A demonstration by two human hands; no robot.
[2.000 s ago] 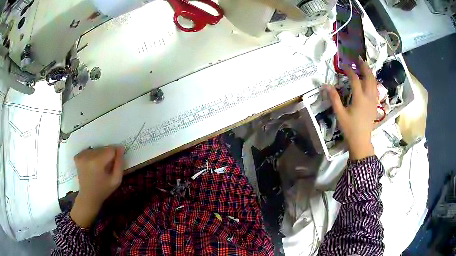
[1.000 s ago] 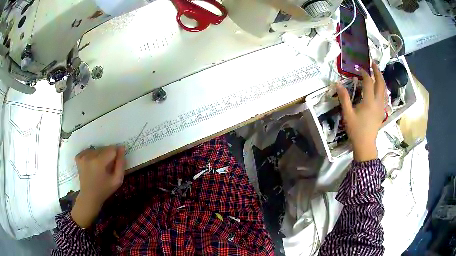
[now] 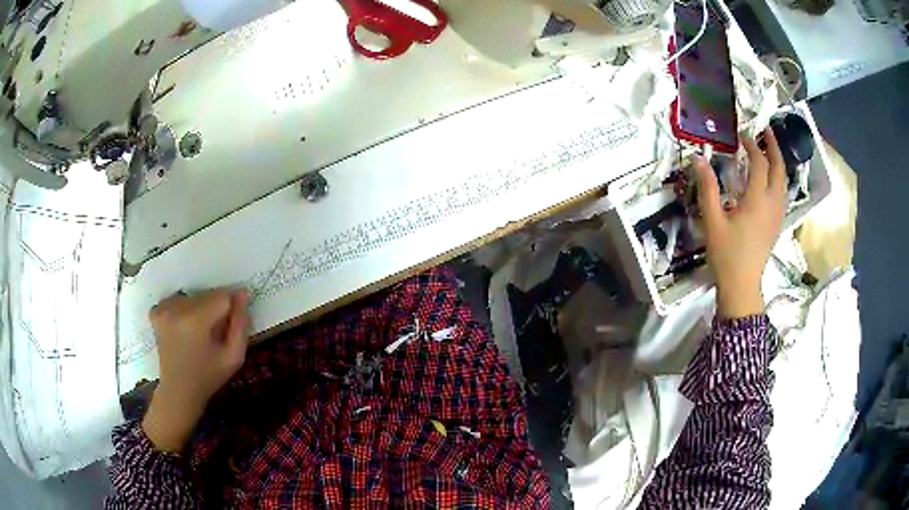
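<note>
My left hand (image 3: 201,337) rests as a closed fist on the front strip near its left end. A thin dark thread (image 3: 271,271) sticks up from its thumb and fingertips. My right hand (image 3: 746,214) is over the white accessory tray (image 3: 634,261), fingers spread, with no object seen in it. Its fingertips are just below the smartphone (image 3: 704,85), which has a dark purple screen and a red case edge and lies at the tray's far end. White cloth with dark double stitching and a pocket outline (image 3: 45,289) lies at the far left.
The sewing machine bed (image 3: 399,85) is beyond the printed ruler (image 3: 449,199). Red-handled scissors (image 3: 394,28) lie on it. The needle area (image 3: 115,154) is at upper left. White cloth (image 3: 623,428) is bunched below the tray. Thread clippings (image 3: 407,341) lie on the checked apron.
My right hand has moved slightly right and down, from the phone's lower edge to over the tray contents. My left hand has stayed in place.
</note>
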